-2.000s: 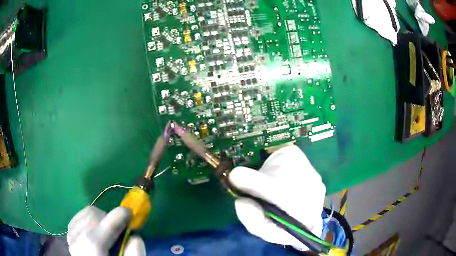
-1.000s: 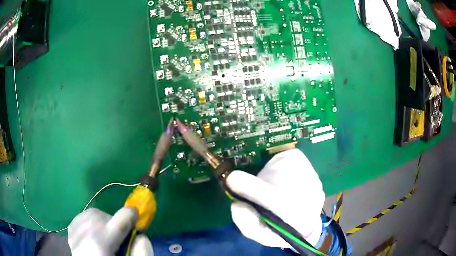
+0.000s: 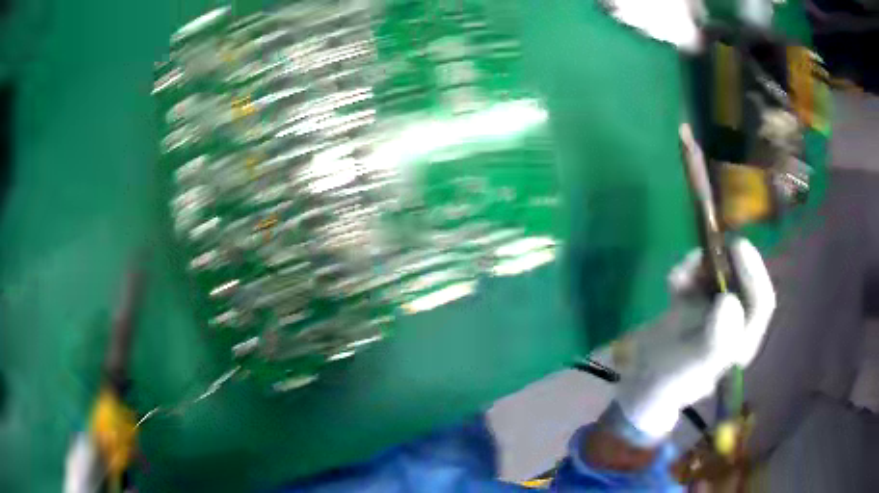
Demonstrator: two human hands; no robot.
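The green circuit board (image 3: pixel 463 183) lies on the green mat, blurred by motion. My right hand (image 3: pixel 699 337), white-gloved, holds a soldering iron (image 3: pixel 708 207) upright at the mat's right edge, its tip beside the right iron stand and clear of the board. My left hand (image 3: pixel 81 467) is cut off at the lower left, a blurred sliver of white glove at the yellow collar of the other soldering iron (image 3: pixel 116 424). That iron's tip points up over the mat, left of the board. Solder wire (image 3: pixel 207 390) shows between this iron and the board's lower left corner.
The right iron stand (image 3: pixel 704 101) is black, with a yellow pad (image 3: pixel 745 195) and silvery metal wool (image 3: pixel 783 130). White cloth (image 3: pixel 660 17) lies at the top right. Blue clothing (image 3: pixel 414 462) and grey floor (image 3: pixel 540 414) show below the mat (image 3: pixel 77 193).
The view has swung right. My right hand has carried its iron away from the board to the right stand. The left iron's tip has left the board, and the two tips are far apart.
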